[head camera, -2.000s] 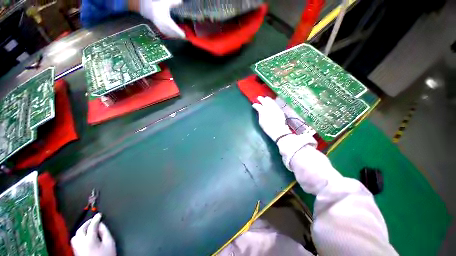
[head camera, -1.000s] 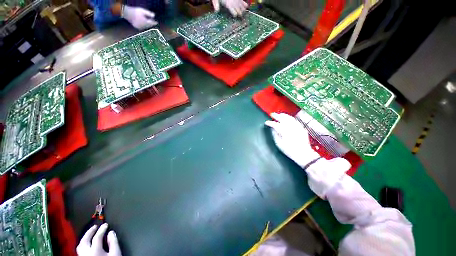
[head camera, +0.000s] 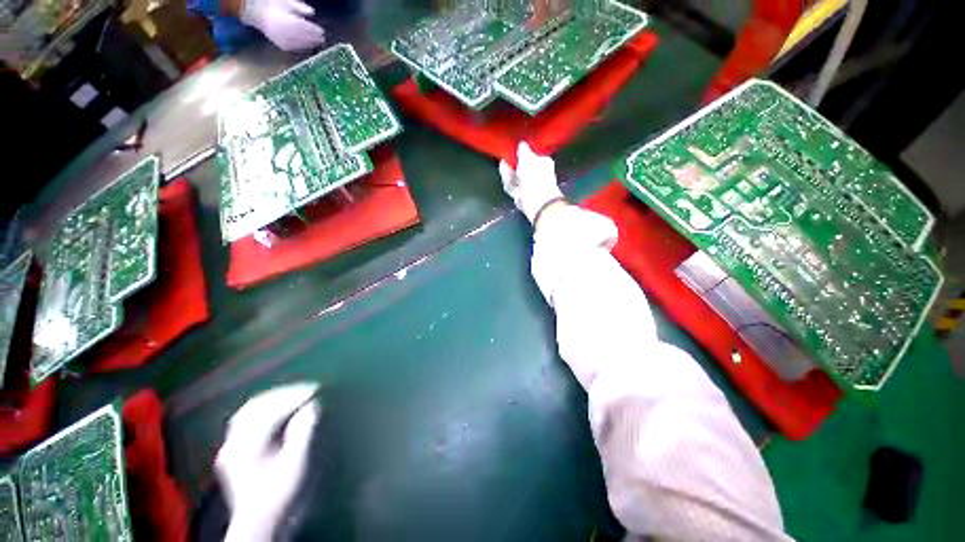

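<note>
My right hand [head camera: 532,182], in a white glove, reaches forward to the near edge of the red pad [head camera: 577,122] under the upper-middle green circuit board [head camera: 529,48]. Its fingertips overlap the pad edge; whether they grip it is unclear. My left hand [head camera: 267,450], also white-gloved, is blurred over the bench at lower left. Its fingers are bent, with a dark thin shape beside them; I cannot tell what it holds. Another circuit board [head camera: 788,222] stands raised at right over a red pad [head camera: 783,408], with a grey ribbed metal block [head camera: 746,318] between them.
More circuit boards on red pads stand at upper left [head camera: 302,143], left [head camera: 101,270] and lower left [head camera: 74,482]. Another person's gloved hand [head camera: 284,21] is at the top. A black object [head camera: 892,484] lies on the green surface at lower right.
My right hand has left the right board's pad and reached forward and left to the upper-middle pad. My left hand has risen and moved right. The other person's hand has left the upper-middle board.
</note>
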